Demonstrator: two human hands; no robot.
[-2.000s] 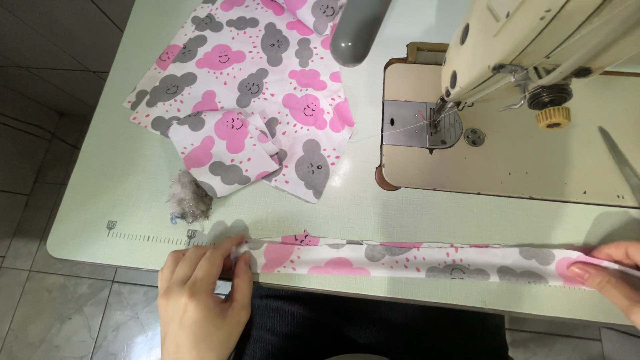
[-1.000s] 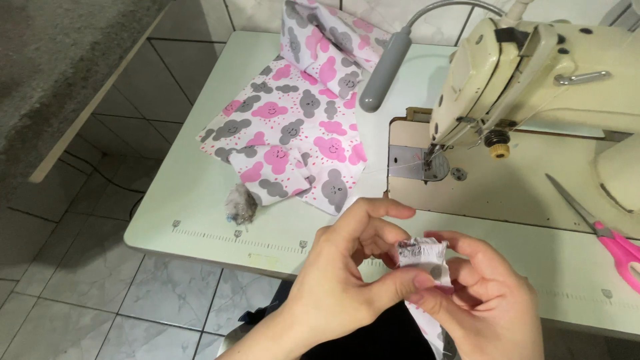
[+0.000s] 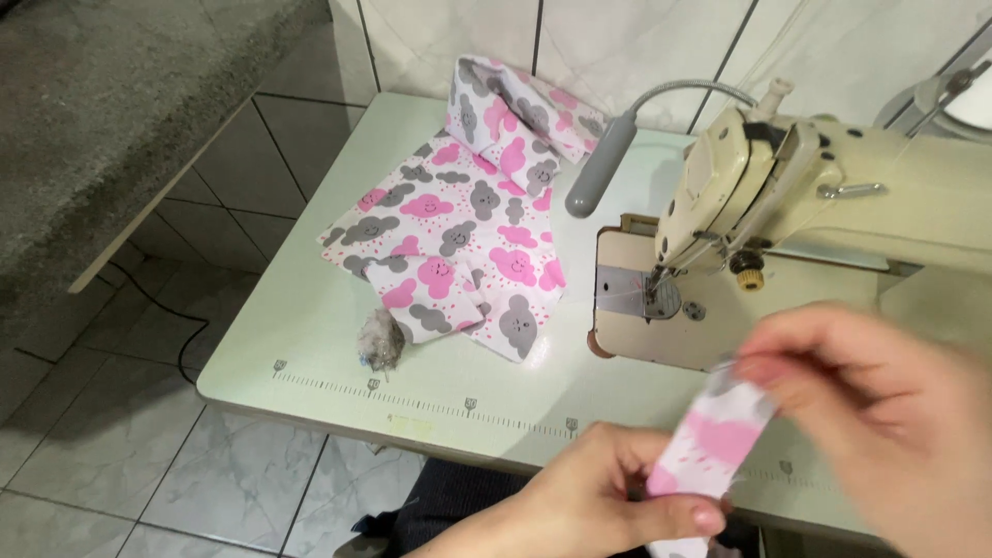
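A narrow strip of cloud-print cotton fabric [image 3: 713, 442] runs between my hands over the table's front edge. My left hand [image 3: 620, 496] pinches its lower part between thumb and fingers, and some of the strip hangs below. At its upper end my right hand [image 3: 845, 395], somewhat blurred, grips the fabric with thumb and fingertips. Just beyond that hand stands the cream industrial sewing machine [image 3: 721, 186], its presser foot [image 3: 653, 291] over the metal needle plate. A larger piece of the same printed fabric [image 3: 465, 209] lies partly folded on the table, left of the machine.
A wad of grey lint or thread [image 3: 380, 341] sits by the large fabric. A grey gooseneck lamp [image 3: 602, 167] reaches over the table [image 3: 310, 325], whose front carries a printed ruler scale. Tiled wall stands behind; a rough stone slab [image 3: 170, 116] juts in at upper left.
The strip was stretched along the table's front edge two seconds ago, then its end was held up in both hands. Now my right hand is farther right, with a flat length showing between the hands.
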